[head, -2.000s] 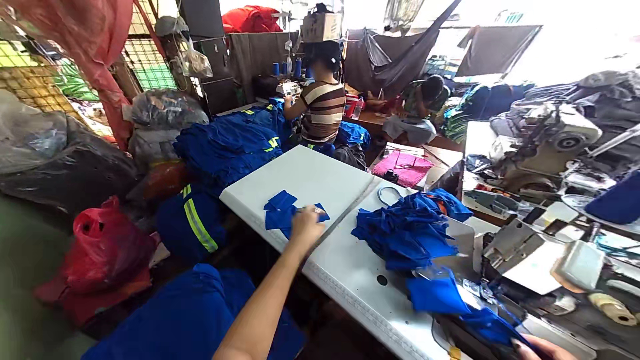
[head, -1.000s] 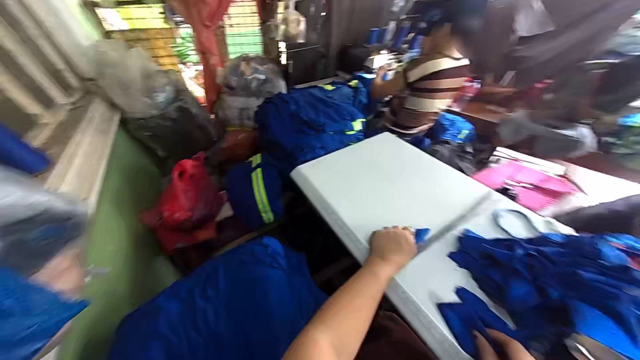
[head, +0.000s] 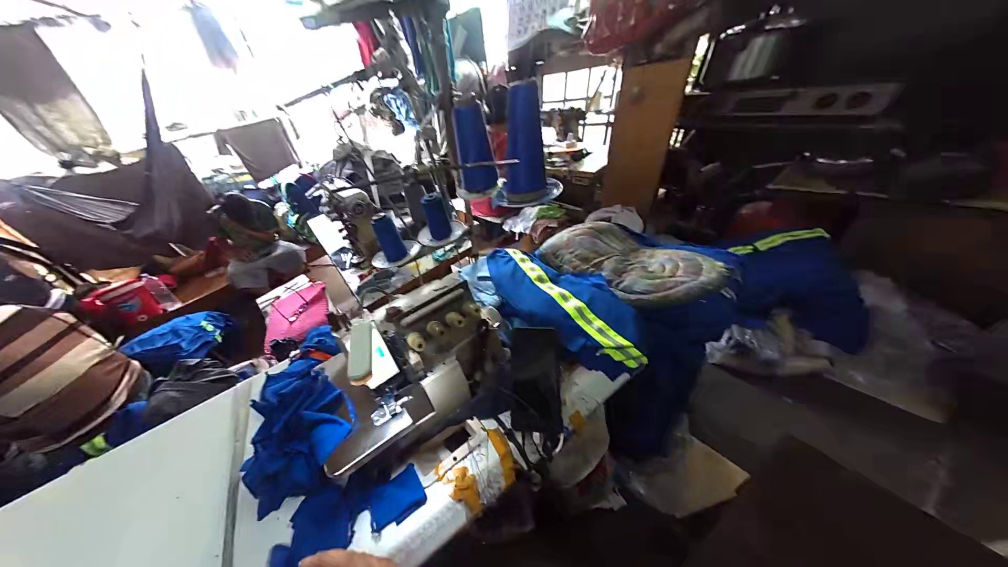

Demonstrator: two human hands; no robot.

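Note:
Only the edge of a hand shows at the bottom edge of the head view, probably my right hand, beside small blue cloth pieces; whether it grips them is hidden. My left hand is out of view. Above lies a crumpled blue fabric heap on the white table, against the metal bed of an overlock sewing machine. Another blue piece rests at the machine's front edge. Behind the machine stand several blue thread cones.
Blue garments with a reflective stripe and a coiled fabric cushion lie right of the machine. The white tabletop extends left. A person in a striped top is at far left; another person sits farther back.
The view has swung strongly to the right. My left hand, on the white table with a small blue piece one second ago, is out of view now.

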